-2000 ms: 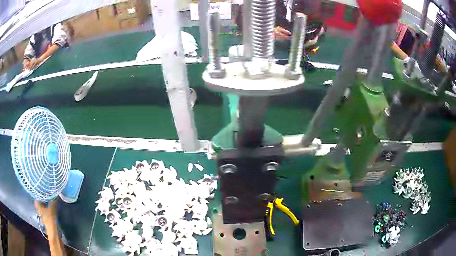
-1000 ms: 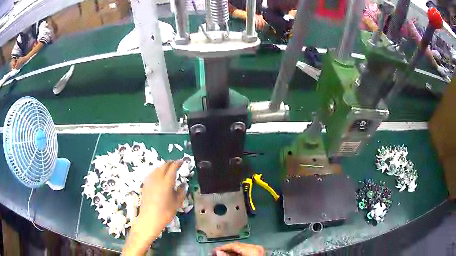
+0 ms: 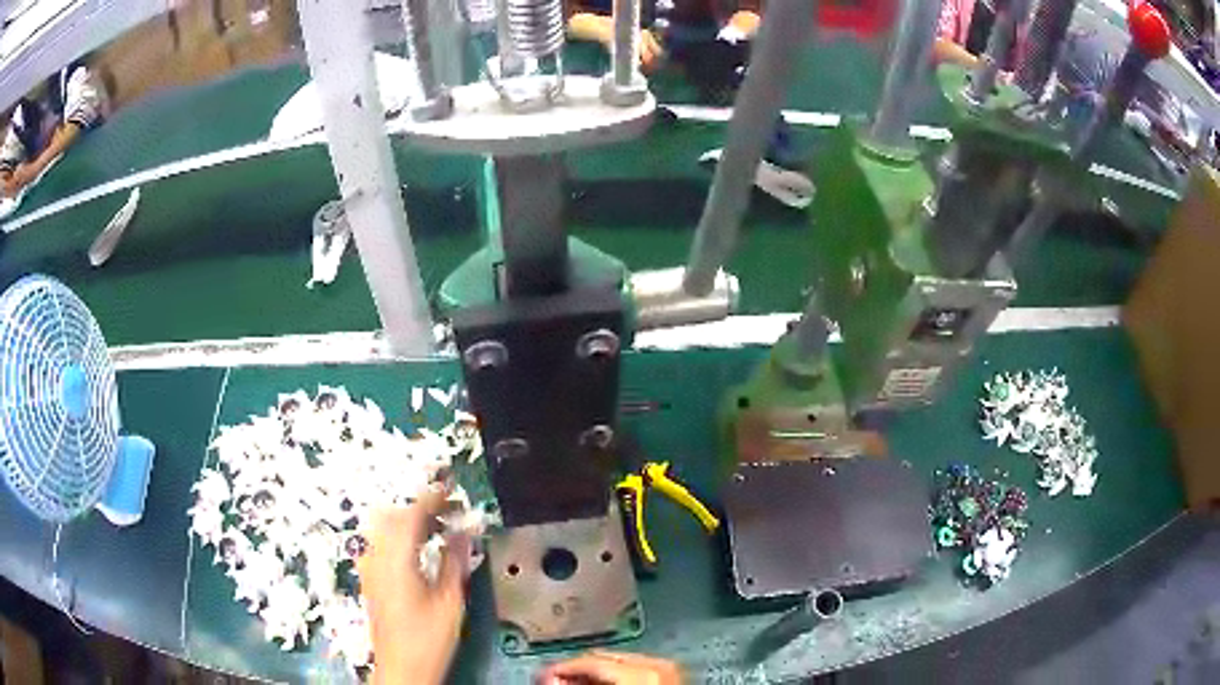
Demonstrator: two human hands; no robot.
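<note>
A large heap of white plastic parts (image 3: 301, 488) with pointed blades lies left of the hand press (image 3: 542, 408). My left hand (image 3: 412, 589) is at the heap's right edge, its fingers closed round a white part beside the press base plate (image 3: 559, 575). The plate has a centre hole with nothing on it, and the black block stands behind and above it. My right hand (image 3: 616, 669) is at the bottom edge in front of the plate, mostly cut off; whether its fingers hold anything cannot be told.
Yellow-handled pliers (image 3: 665, 502) lie right of the press. A second green press (image 3: 830, 522) stands beyond them, a short metal tube (image 3: 826, 605) at its front. Small dark inserts (image 3: 970, 509) and small white parts (image 3: 1044, 422) lie right. A blue fan (image 3: 60, 395) stands left, a cardboard box (image 3: 1177, 335) right.
My left hand has come from beside the fan to the heap, then a little nearer to me. My right hand has appeared at the bottom edge. The red-knobbed lever has left the upper foreground; the view has shifted.
</note>
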